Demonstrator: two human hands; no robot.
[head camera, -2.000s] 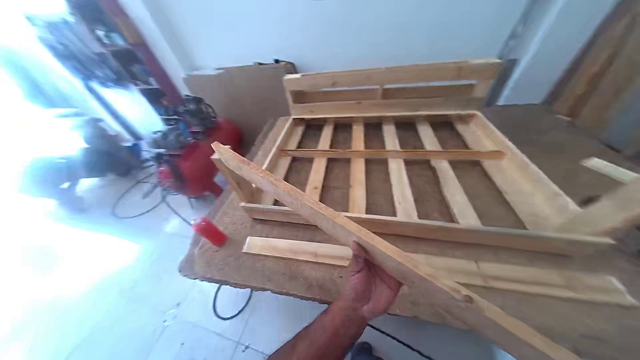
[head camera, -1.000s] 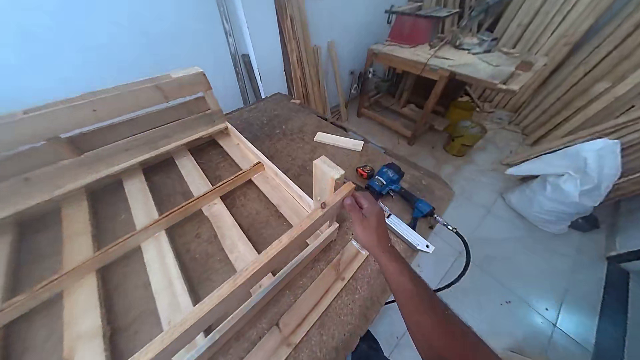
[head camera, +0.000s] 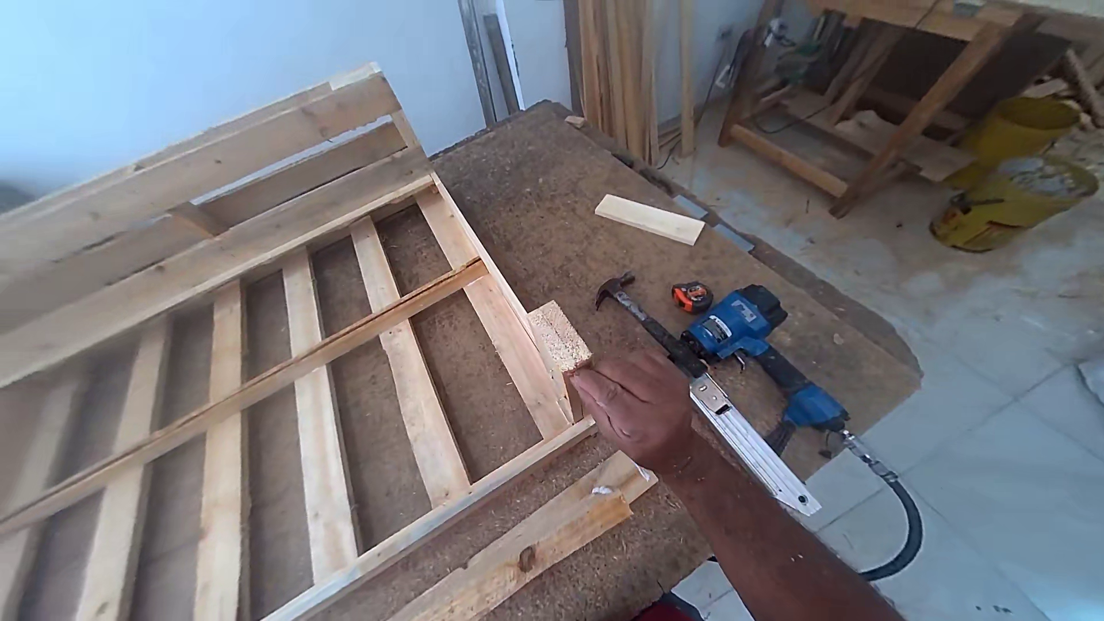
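Note:
My right hand (head camera: 634, 405) is at the near right corner of a slatted pine frame (head camera: 517, 470). Its bent fingertips touch the edge of a short wooden corner post (head camera: 561, 336); whether they pinch anything is hidden. My left hand is out of view. Under my right wrist lie wooden boards (head camera: 526, 552) on the brown worktable (head camera: 535, 190). Right of the hand are a claw hammer (head camera: 642, 319), a tape measure (head camera: 692, 297), a blue pneumatic nailer (head camera: 737, 323) with an air hose (head camera: 906, 517), and a metal try square (head camera: 750, 444).
A slatted backrest panel (head camera: 207, 181) stands along the frame's far side. A short wood offcut (head camera: 649, 219) lies on the worktable. Beyond are upright planks (head camera: 617, 78), a wooden bench (head camera: 923, 103) and yellow buckets (head camera: 1009, 203). The hose runs down over the table's right edge.
A second ago my right hand held the end of a long board by the post; now it is against the post, and no raised board shows in it. The view has swung right since the oldest frame.

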